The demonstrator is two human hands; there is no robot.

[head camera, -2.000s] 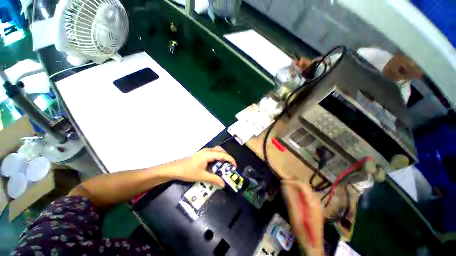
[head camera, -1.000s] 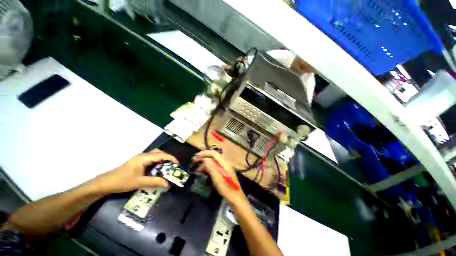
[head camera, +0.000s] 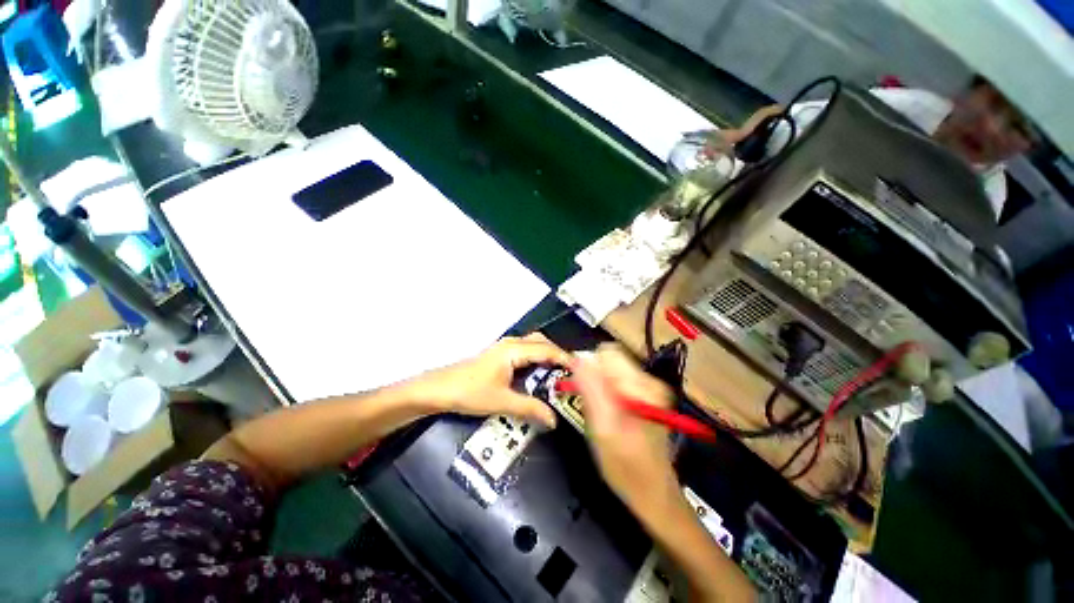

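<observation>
My left hand (head camera: 515, 379) holds a small palm-sized unit (head camera: 545, 383) with white and dark parts and a bit of yellow, above the black panel (head camera: 484, 548). My right hand (head camera: 622, 424), slightly blurred, holds a red pen-like tool (head camera: 667, 417). The tool's left end is at the unit; whether it touches cannot be told. My right fingers partly cover the unit. A cream socket strip (head camera: 497, 448) lies on the panel just below my left hand.
A grey-beige instrument (head camera: 842, 283) with black and red leads stands on a brown board at the right. A phone (head camera: 343, 190) lies on a white sheet (head camera: 342, 295). A white fan (head camera: 236, 73) is at the back left. A box of white round pieces (head camera: 171, 442) is at the left. A person (head camera: 985, 127) is behind the instrument.
My right hand has moved from beside the unit onto it, with the red tool. My left hand still holds the unit. The view has swung left again.
</observation>
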